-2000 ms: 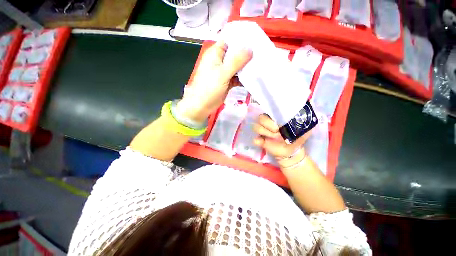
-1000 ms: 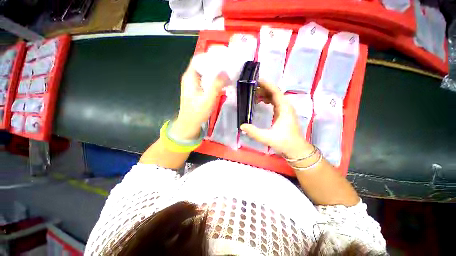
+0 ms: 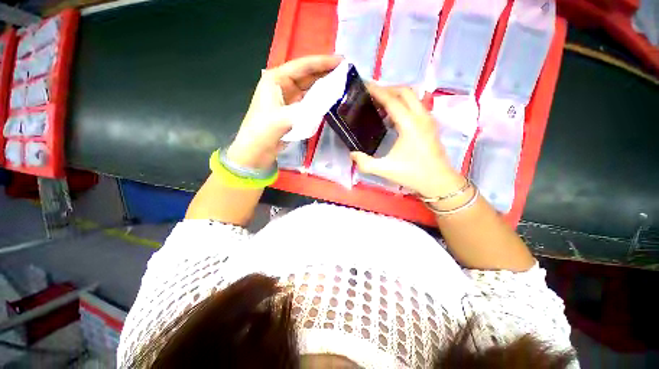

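My right hand point(image 3: 412, 148) grips a black glossy mobile phone point(image 3: 359, 115) by its edges, its dark face turned up and tilted. My left hand point(image 3: 271, 115) holds a whitish protective bag point(image 3: 315, 104) against the phone's upper left end. The phone looks outside the bag; the contact between them is partly hidden. Both hands are above a red phone tray point(image 3: 298, 32) that holds several bagged phones point(image 3: 470, 45) in two rows. The upper left slot shows bare red. My hands hide part of the lower row.
More red trays with bagged phones point(image 3: 30, 94) stand at the far left on the dark green bench top point(image 3: 166, 94). Another red tray edge point(image 3: 610, 18) is at the back right. Below the bench at left are a blue shape point(image 3: 155, 204) and a grey floor with a yellow line.
The phone has turned from edge-on to showing its dark face. The bag in my left hand has come against the phone. The view has shifted, so the tray sits higher in the picture.
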